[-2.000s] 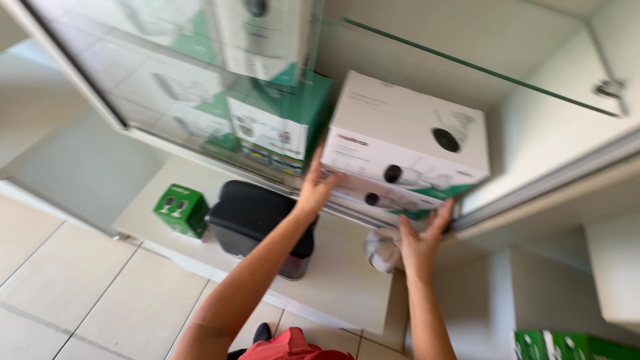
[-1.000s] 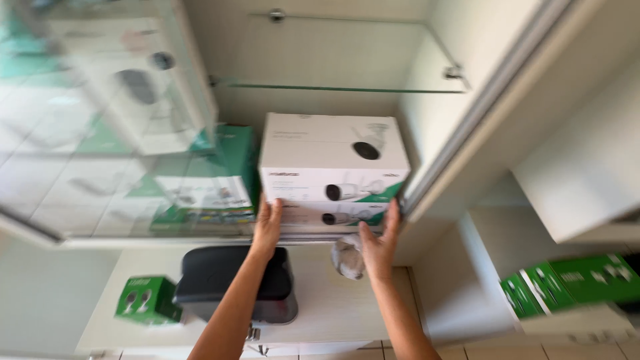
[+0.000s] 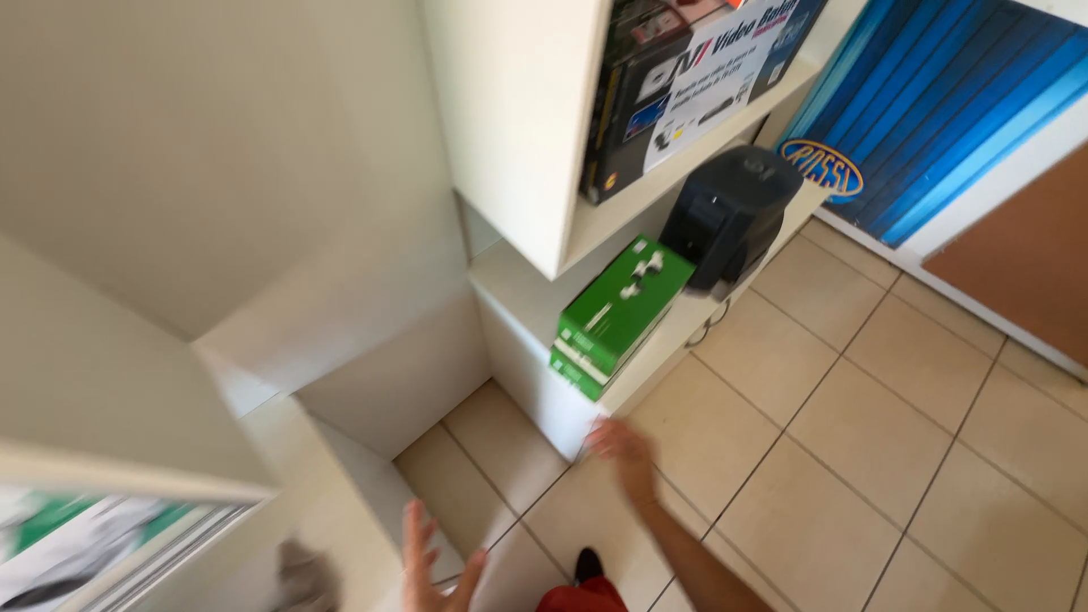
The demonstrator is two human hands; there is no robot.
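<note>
My left hand (image 3: 438,561) is low in the view, fingers apart, with nothing in it, to the right of a blurred grey cloth (image 3: 304,578) on a light ledge. My right hand (image 3: 625,446) is blurred and appears empty, just below the corner of a low white shelf; how far its fingers are spread is hard to tell. Nearest to it, two green boxes (image 3: 627,302) with camera pictures lie stacked on that shelf. Behind them stands a black plastic device (image 3: 735,200).
A white shelf unit (image 3: 518,144) holds a large printed box (image 3: 680,93) above the green boxes. At lower left is the edge of a glass-fronted cabinet (image 3: 170,552). A blue vertical blind (image 3: 960,93) hangs at upper right, above a tiled floor (image 3: 816,442).
The view has swung far to the right. Both hands have come off the white camera boxes in the cabinet, which they touched in the earlier frames.
</note>
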